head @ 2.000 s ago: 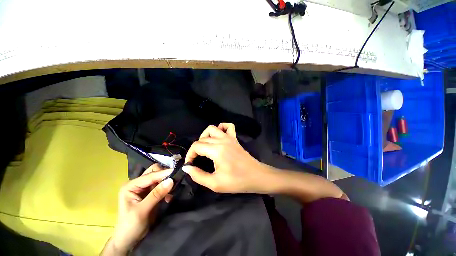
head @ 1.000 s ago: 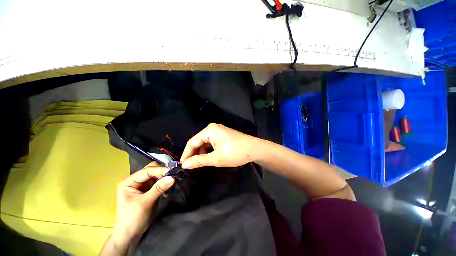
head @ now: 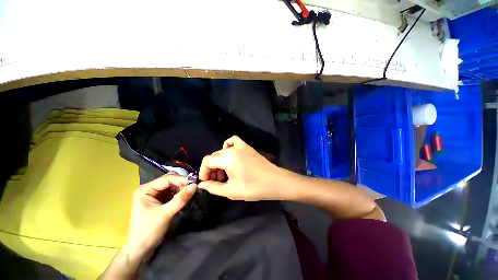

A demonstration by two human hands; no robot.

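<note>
A black fabric piece (head: pixel 175 128) lies bunched on the lap. A zipper edge (head: pixel 148 159), thin and pale purplish, runs down across it to my fingertips. A small shiny piece, perhaps a zipper slider (head: pixel 191 178), sits between my hands. My left hand (head: pixel 158 205) pinches the end of the edge beside it. My right hand (head: pixel 240 172) has thumb and forefinger closed at the same spot, touching the dark fabric; what exactly they pinch is hidden. A red thread (head: pixel 182 158) lies on the black cloth just above the fingertips.
Mustard-yellow panels (head: pixel 71 186) are stacked at left. The white table (head: pixel 164 41) runs across the top, with red and black snips (head: pixel 299 10) tied by black cord. Blue bins (head: pixel 385 145) stand at right, holding red spools (head: pixel 437 143) and a white roll (head: pixel 424 115).
My right hand has rotated and shifted slightly, its fingertips staying at the zipper end. My left thumb has moved up to the small shiny piece. The red thread has shifted a little.
</note>
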